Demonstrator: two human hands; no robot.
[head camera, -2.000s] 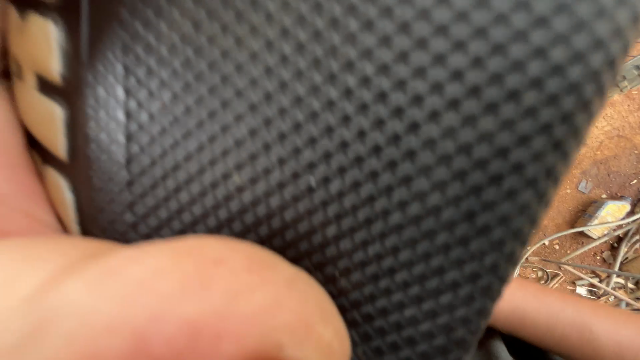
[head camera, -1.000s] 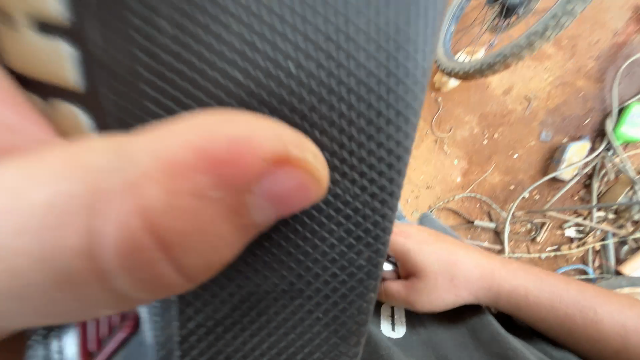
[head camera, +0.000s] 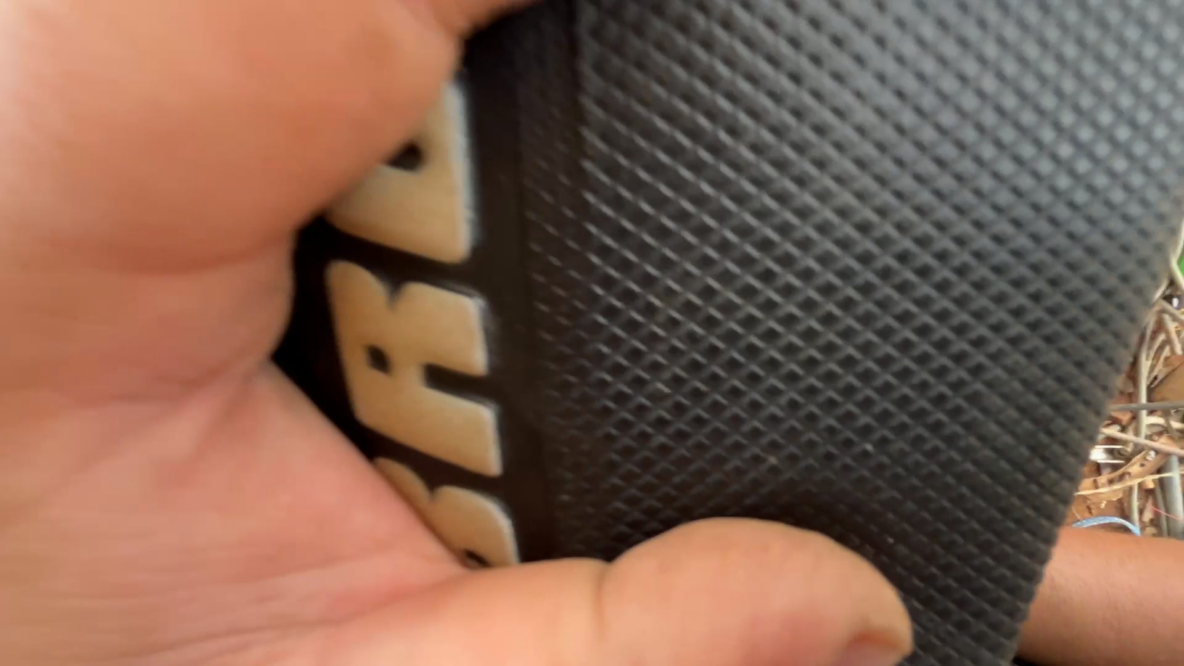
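Note:
A black item with a diamond-textured surface fills most of the head view, very close to the camera. Pale raised letters run down its smooth side at the left. My left hand grips this item from the left, its thumb pressed over the lower textured face and its fingers passing out of view at the top. What kind of item it is, I cannot tell. At the lower right, part of my right forearm shows beyond the item's edge; my right hand is hidden.
Tangled cables or wires and small scraps lie on the reddish-brown ground at the right edge. Something green shows in part above them.
My left hand's palm and the lettered side now show more fully. My right hand, in view on dark clothing a second ago, is hidden. The bicycle wheel has left the view.

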